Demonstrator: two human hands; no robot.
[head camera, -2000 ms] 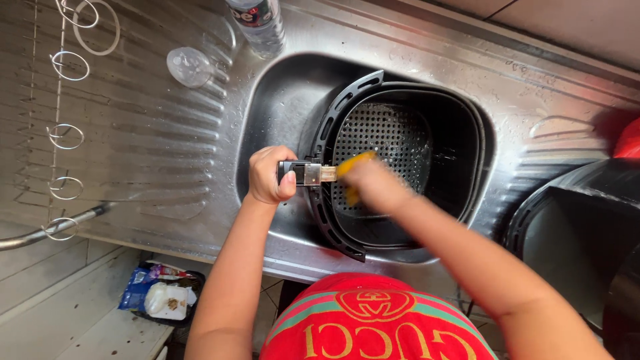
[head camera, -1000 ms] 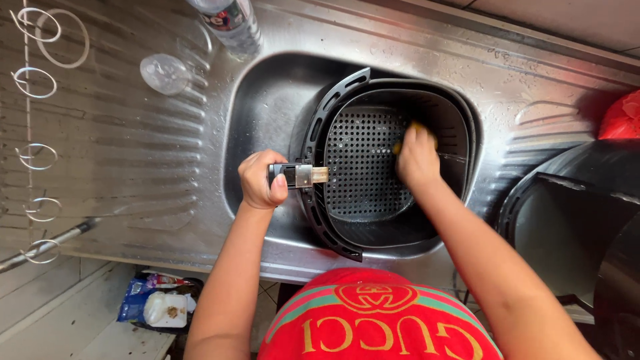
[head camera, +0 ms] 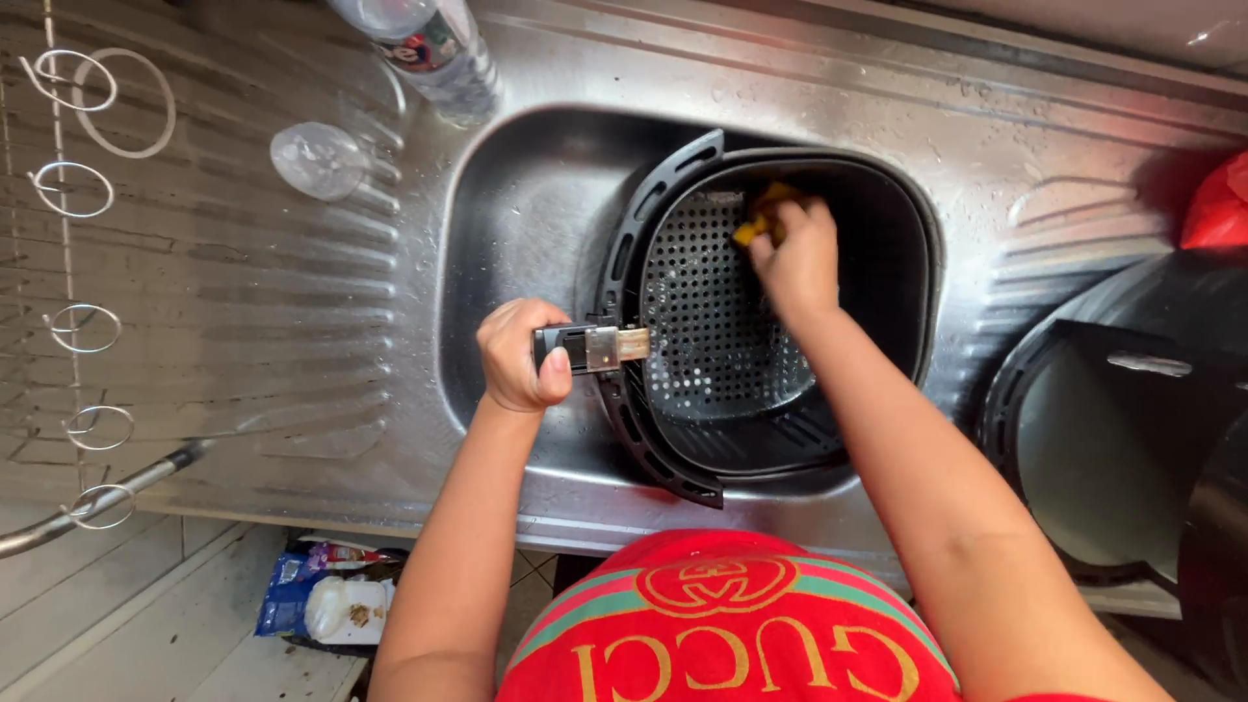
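Note:
A black air fryer basket (head camera: 717, 292) with a perforated bottom sits in the stainless steel sink (head camera: 517, 214). My left hand (head camera: 524, 354) grips the basket's handle (head camera: 585, 349), which points left. Inside the basket, near the far part of its perforated bottom, my right hand (head camera: 799, 255) holds a yellow sponge or cloth (head camera: 765, 216). The fingers and shadow hide part of it, and the hand is slightly blurred. Wet patches shine on the perforated bottom.
Left of the sink, a clear plastic bottle (head camera: 439, 68) and a clear plastic cup (head camera: 317, 161) are on the drainboard. Wire rack loops (head camera: 73, 188) stand farther left. A large black container (head camera: 1092, 458) and a red bag (head camera: 1219, 205) are at right.
Two seconds ago my right hand was beside the handle; one second ago it was at the basket's right part. Now it is farther left and toward the far side. My left hand keeps its grip.

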